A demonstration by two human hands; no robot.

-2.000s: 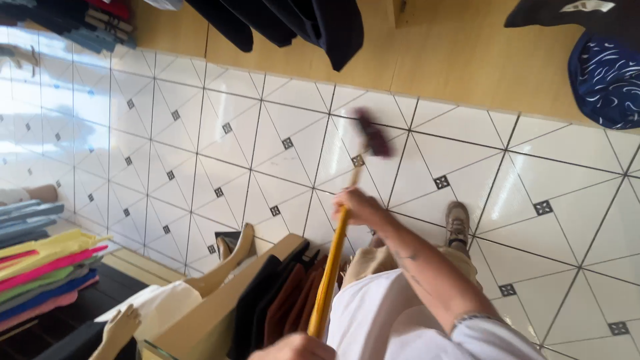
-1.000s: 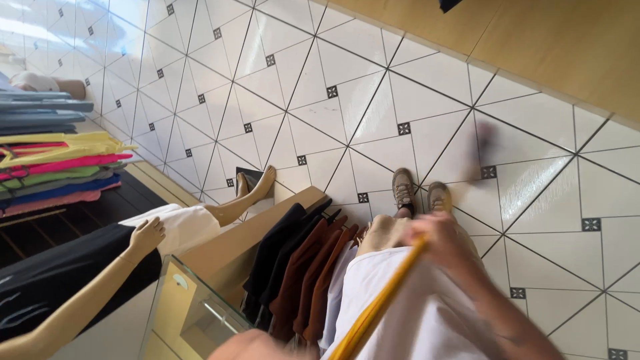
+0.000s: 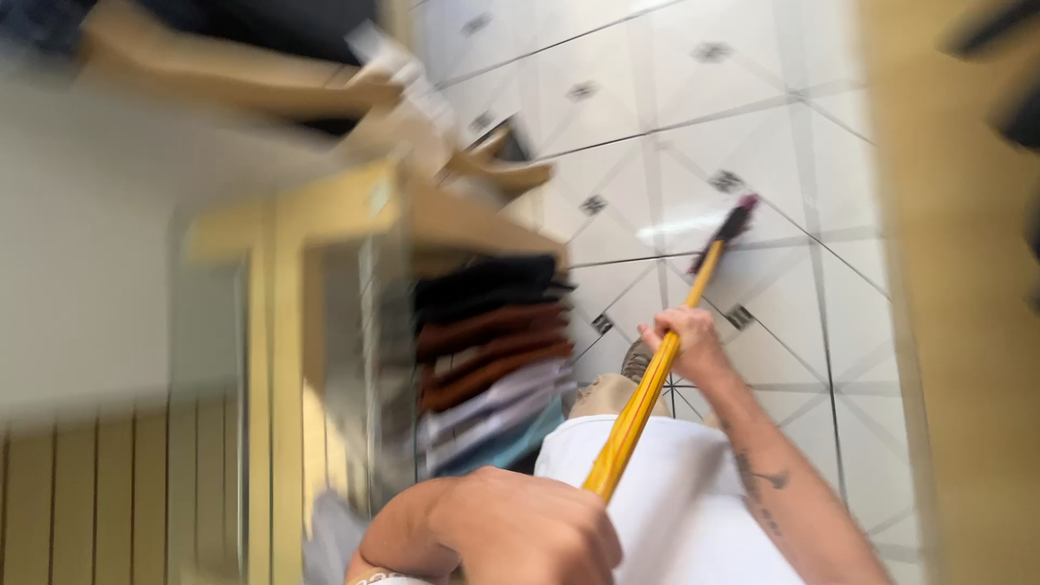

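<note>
A broom with a yellow handle [image 3: 634, 410] slants across the head view, its dark purple-bristled head [image 3: 725, 231] on the white tiled floor [image 3: 715, 130]. Low in the view, my left hand [image 3: 528, 528] is closed around the upper end of the handle, whose tip is hidden by the hand. Farther down the handle, my right hand [image 3: 689, 340] grips it, nearer the bristles. Below the handle shows my white shirt [image 3: 691, 504], and one shoe [image 3: 638, 360] is partly visible beside it.
Left of me stands a glass-and-wood display case [image 3: 280, 390] next to a row of black, brown and pale garments [image 3: 496, 349]. Blurred mannequin arms [image 3: 504, 175] reach out above it. Along the right runs a wooden surface [image 3: 959, 325] with dark items.
The view has turned strongly, bringing the display case in at the left. The broom head has swept across the tiles, and both hands have stayed on the handle.
</note>
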